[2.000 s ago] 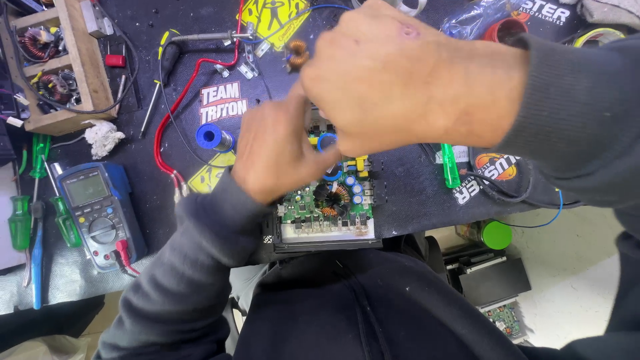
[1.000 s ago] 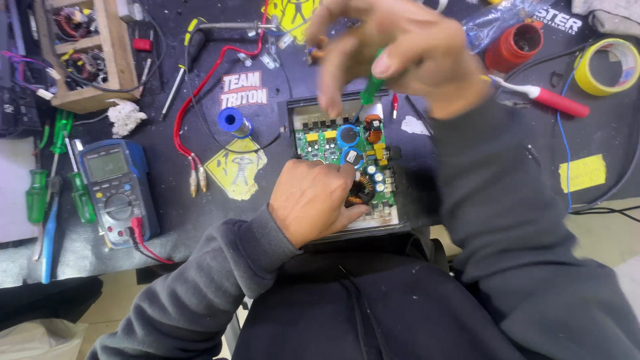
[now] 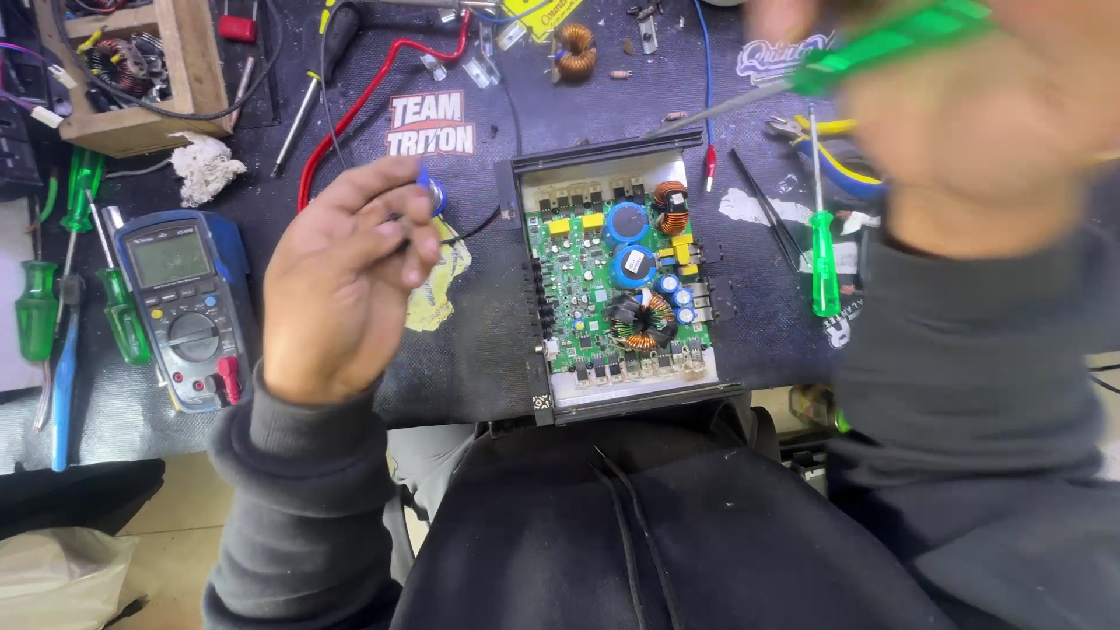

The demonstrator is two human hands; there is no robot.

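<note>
An open amplifier chassis (image 3: 612,405) lies at the bench's front edge, its green circuit board (image 3: 569,297) facing up. The board carries blue capacitors (image 3: 626,224), a large copper-wound toroid (image 3: 643,321) and a smaller toroid (image 3: 671,208). My right hand (image 3: 971,131), blurred at the upper right, holds a green-handled screwdriver (image 3: 892,44); its shaft points down-left towards the chassis's far rim, contact unclear. Left of the chassis, my left hand (image 3: 341,271) is raised with curled fingers. Something small and dark shows at its fingertips, too unclear to name. A blue spool (image 3: 436,194) is partly behind it.
A multimeter (image 3: 188,306) and several green-handled screwdrivers (image 3: 37,311) lie left, below a wooden box (image 3: 188,70) of parts. A loose toroid (image 3: 575,52) sits beyond the chassis. Right of it are tweezers (image 3: 766,210), another screwdriver (image 3: 824,271) and yellow-blue pliers (image 3: 840,171).
My left hand has left the board and moved left. My right hand, with the screwdriver, has moved away to the upper right. The chassis is now uncovered.
</note>
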